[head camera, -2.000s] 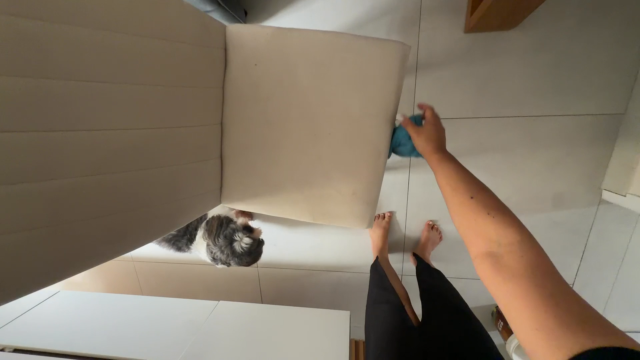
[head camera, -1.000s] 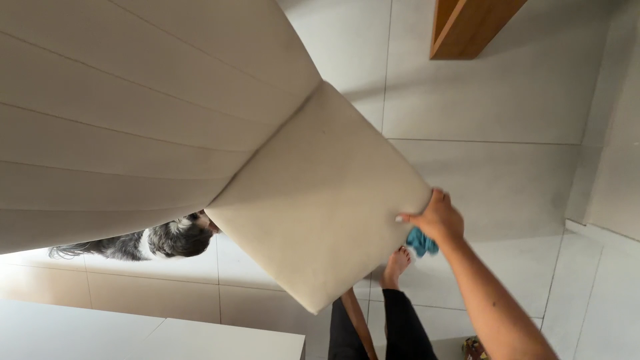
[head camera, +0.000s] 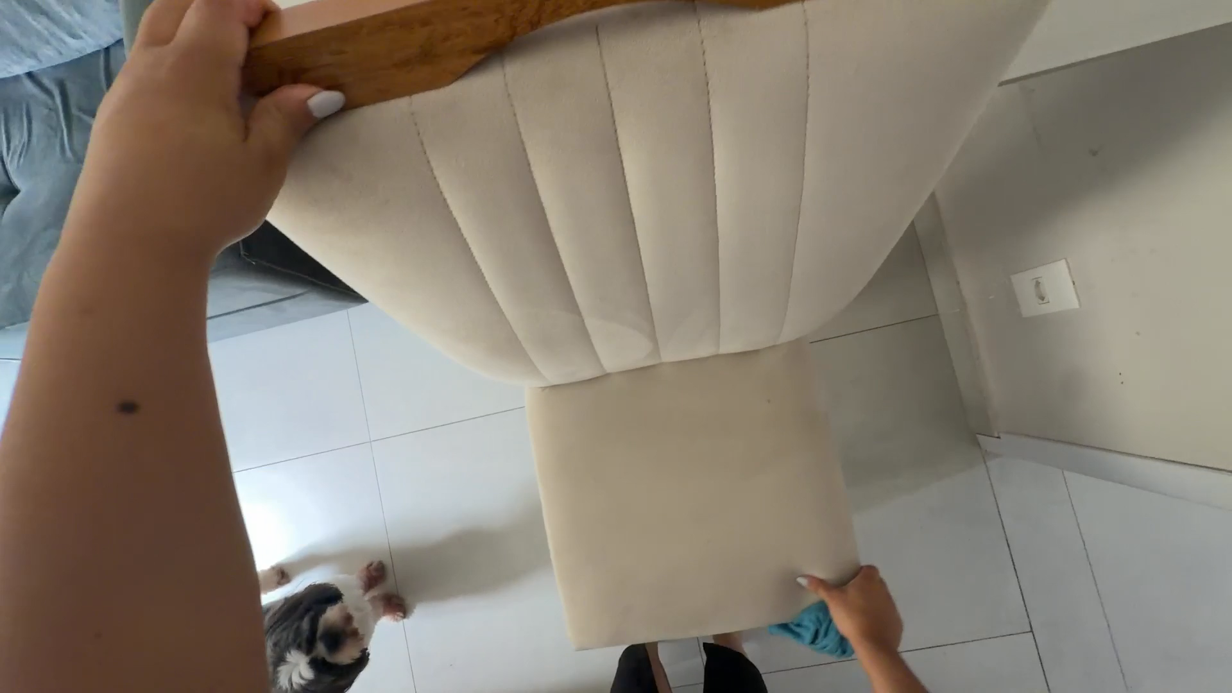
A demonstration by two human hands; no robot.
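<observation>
A dining chair with a cream upholstered seat [head camera: 693,500] and a channel-stitched backrest [head camera: 664,192] fills the middle of the head view. Across the top of the backrest runs a wooden rail [head camera: 404,58]. My left hand [head camera: 207,115] grips that rail at its left end, thumb on the near side. At the seat's near right corner, my right hand [head camera: 861,608] holds the edge with its thumb on top. A teal cloth [head camera: 816,630] hangs under this hand, below the seat edge; how the fingers hold it is hidden.
A grey and white dog [head camera: 322,635] is on the tiled floor [head camera: 462,481] at lower left. A grey-blue sofa [head camera: 63,183] stands at upper left. On the right is a wall [head camera: 1116,366] with a socket [head camera: 1045,288]. My legs [head camera: 688,669] are just below the seat.
The chair has turned in view, its backrest now toward the top. My left hand has come into view on the wooden rail. My right hand remains at the seat edge with the cloth.
</observation>
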